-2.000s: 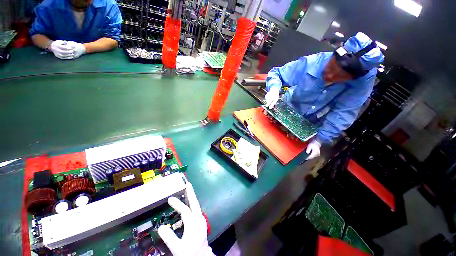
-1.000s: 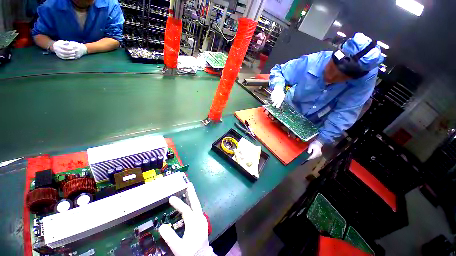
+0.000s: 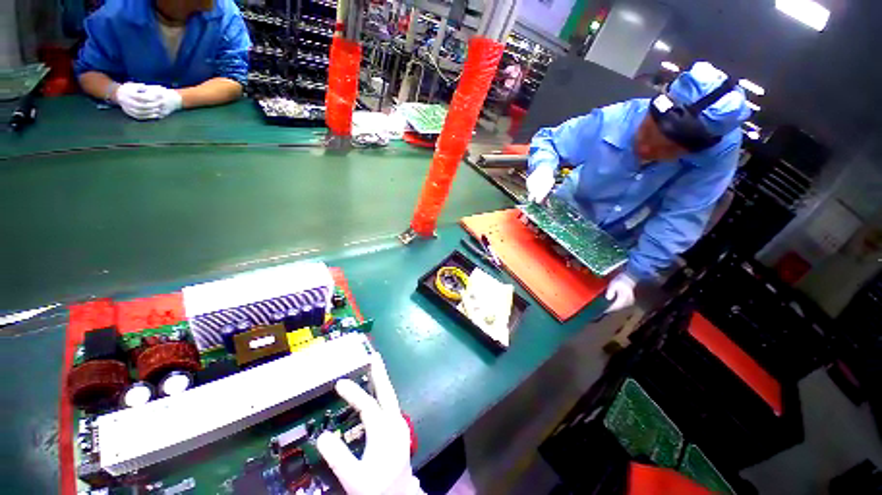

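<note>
A large circuit board [image 3: 213,478] lies component side up on a red pad [image 3: 92,316] at lower left. A long white heatsink [image 3: 232,404] crosses it; a finned heatsink [image 3: 256,307] stands at its far edge. Copper-red chokes [image 3: 166,359] sit at the left, beside white-topped capacitors. A brown-yellow transformer [image 3: 261,343] is near the finned heatsink. My right hand [image 3: 375,447], in a white glove, is at the board's right edge. Its fingers are apart; one lies by the long heatsink's end, the thumb over small parts. The board's near part is cut off. My left hand is out of the picture.
A black tray [image 3: 433,296] with a yellow tape roll [image 3: 451,282] stands right of the board. Beyond, a person in blue [image 3: 619,164] holds a green board [image 3: 577,237] over a red mat [image 3: 571,298]. Another person sits far left. Red-wrapped posts [image 3: 458,135] rise from the bench.
The whole view has shifted slightly right. My right hand keeps about the same place and pose at the board. The person on the right has moved a hand slightly at their board.
</note>
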